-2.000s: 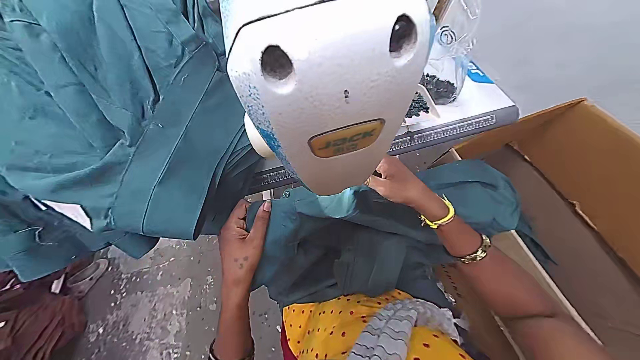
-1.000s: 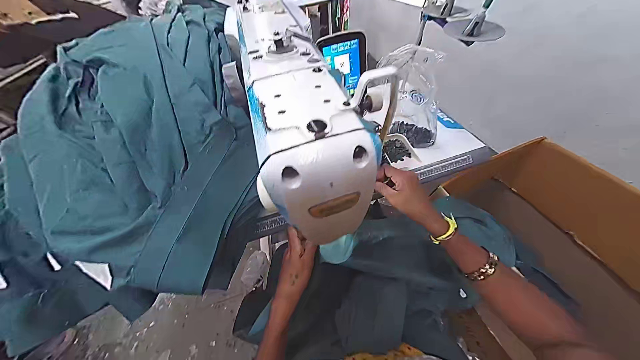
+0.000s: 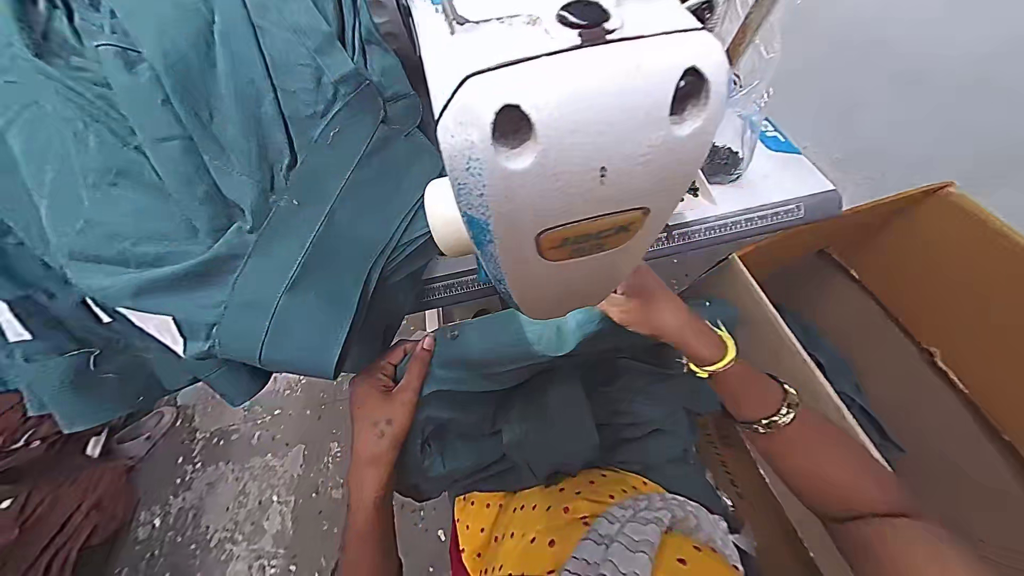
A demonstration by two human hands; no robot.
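Note:
The white head of a Jack sewing machine [image 3: 592, 160] fills the upper middle and hides its needle area. Below it a teal garment [image 3: 512, 352] lies across my lap, its upper edge running along the machine. My left hand [image 3: 392, 384] pinches the garment's left edge between thumb and fingers, near a small button-like dot. My right hand [image 3: 648, 304] is at the garment's right part, just beside the lower end of the machine head; its fingertips are partly hidden behind the head.
A large pile of teal garments [image 3: 320, 232] lies left of the machine. An open cardboard box [image 3: 904, 240] stands at the right with teal cloth inside. A clear plastic bag [image 3: 732, 144] with dark small pieces sits behind the machine. Brown cloth [image 3: 64, 496] lies at lower left.
The view has swung down and closer since one second ago. My left hand, partly behind the machine head then, now shows at the garment's left edge. My right hand remains beside the head.

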